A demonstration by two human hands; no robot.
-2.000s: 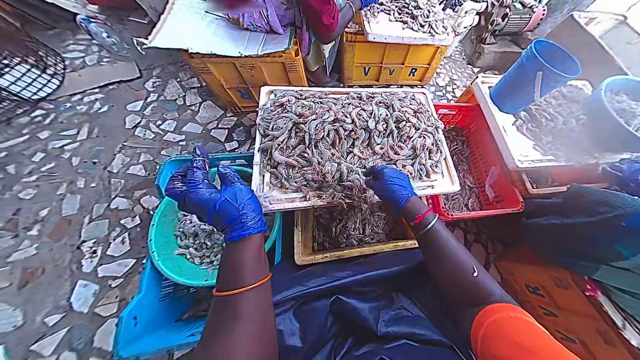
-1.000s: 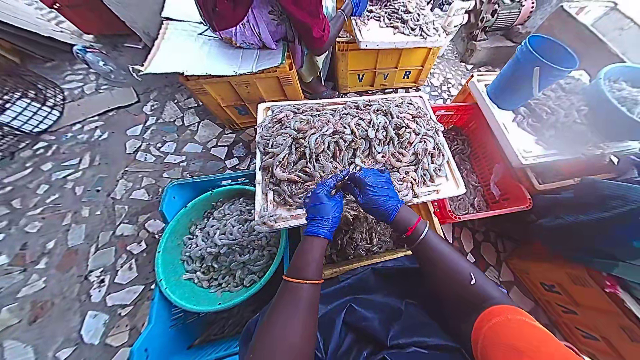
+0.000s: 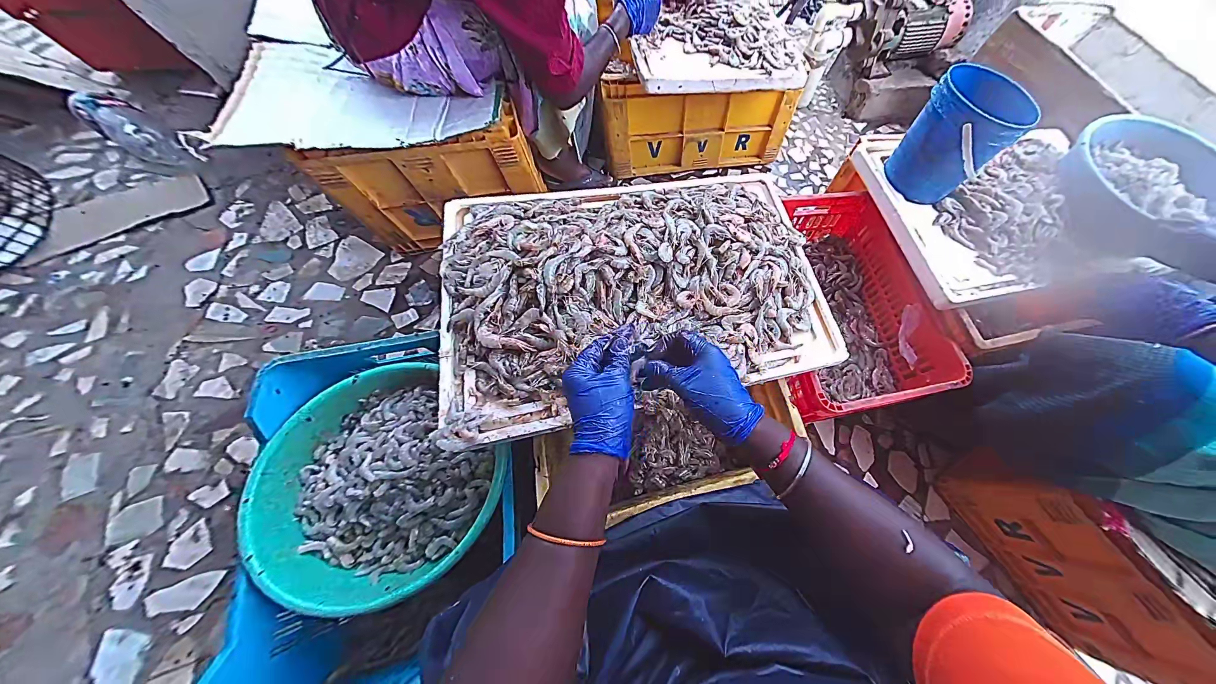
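My left hand (image 3: 602,394) and my right hand (image 3: 701,385), both in blue gloves, meet over the near edge of a white tray (image 3: 836,353). Their fingertips pinch something small together, seemingly a shrimp (image 3: 646,350), mostly hidden by the fingers. Whole shrimp (image 3: 617,266) are heaped on the tray. Below my hands, a yellow crate (image 3: 556,465) holds darker shrimp pieces, likely heads and shells (image 3: 674,442). At the left, a green basin (image 3: 261,532) contains paler, apparently peeled shrimp (image 3: 389,484); it rests on a blue crate (image 3: 242,617).
Right of the tray stands a red crate (image 3: 936,366) of shrimp scraps. Beyond it, a blue bucket (image 3: 959,133) stands on another white tray. One co-worker sits behind the tray near yellow crates (image 3: 703,128); another at the right holds a basin (image 3: 1130,190).
Two seconds ago my left hand was over the green basin; it has moved right to join my right hand at the tray's near edge, where both remain.
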